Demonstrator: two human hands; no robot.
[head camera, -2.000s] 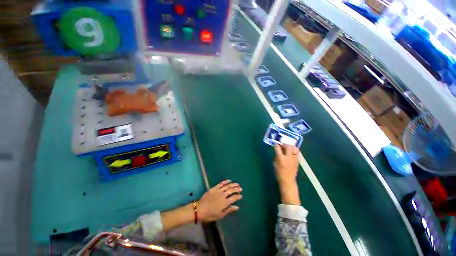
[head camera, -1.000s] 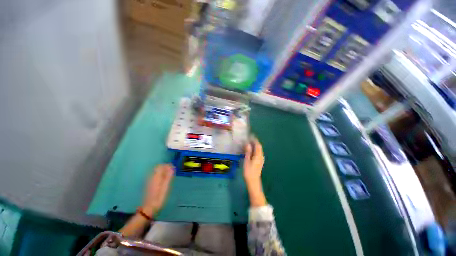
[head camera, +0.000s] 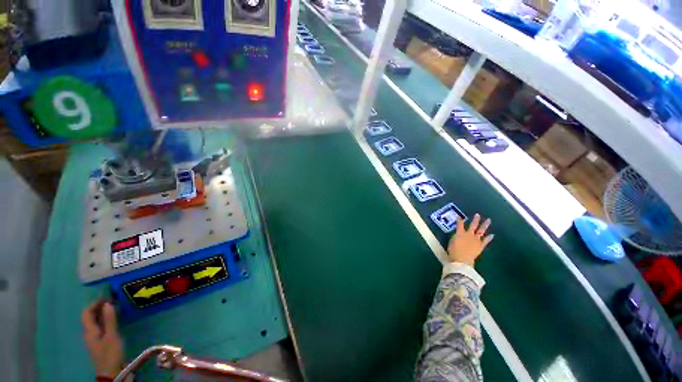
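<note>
My right hand (head camera: 469, 240) is over the green conveyor belt with fingers spread. Its fingertips are at the lower right edge of the nearest workpiece (head camera: 449, 217), a dark panel with a pale frame; I cannot tell if they touch. My left hand (head camera: 103, 333) is near the left front corner of the blue press base (head camera: 178, 285), fingers partly curled; whether it holds anything cannot be told. A workpiece (head camera: 187, 184) lies on the orange-brown nest (head camera: 168, 208). Metal press parts (head camera: 133, 179) sit low over the nest and hide part of it.
More workpieces (head camera: 409, 169) lie in a row along the belt's white line. The blue control panel (head camera: 211, 60) has a lit red button. A white shelving post (head camera: 379, 67) stands beside the belt. A copper-coloured metal bar (head camera: 217, 367) crosses the bottom. A fan (head camera: 636, 209) is at the right.
The view has swung right. The press parts now sit low over the nest. My right hand has moved from the press plate to the belt's workpiece row. My left hand stays near the base's left side.
</note>
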